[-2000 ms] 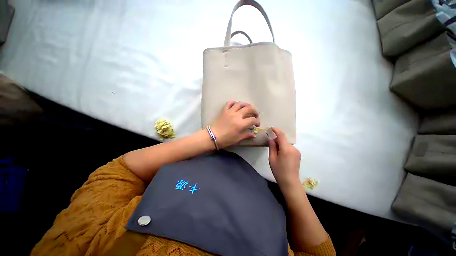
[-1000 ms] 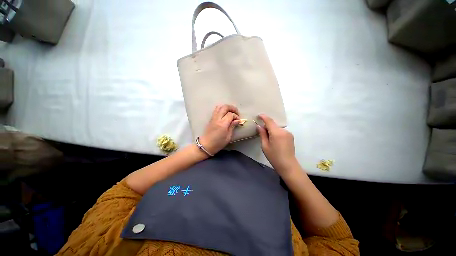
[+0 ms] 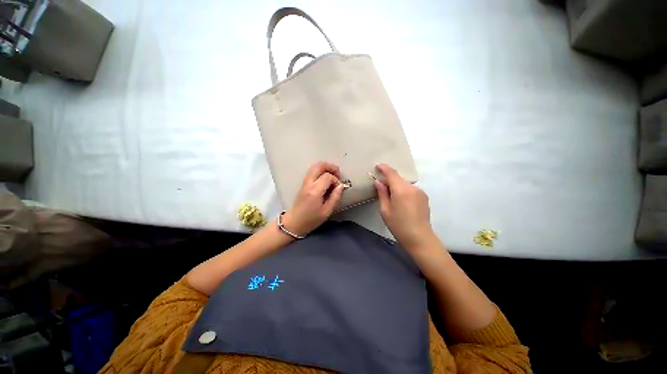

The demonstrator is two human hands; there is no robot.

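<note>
A beige tote bag (image 3: 322, 124) lies flat on the white tabletop, slightly turned, its handles (image 3: 292, 11) pointing away from me. My left hand (image 3: 316, 197) rests on the bag's lower front, thumb and forefinger pinched at a small gold-dark spot (image 3: 347, 184), perhaps the logo or a scrap of film. My right hand (image 3: 402, 204) is at the lower right of the bag, thumb and forefinger closed on a tiny pale sliver (image 3: 372, 176), too small to identify.
A crumpled yellow scrap pile (image 3: 251, 215) lies at the table edge left of the bag, a smaller one (image 3: 485, 237) to the right. Taupe bags stand at the far left (image 3: 69, 40) and right (image 3: 611, 29). A blue object (image 3: 93, 336) is below the table at left.
The view has shifted and the bag has turned from straight to tilted. The yellow bit between my hands looks smaller and darker. My hands remain at the bag's lower front.
</note>
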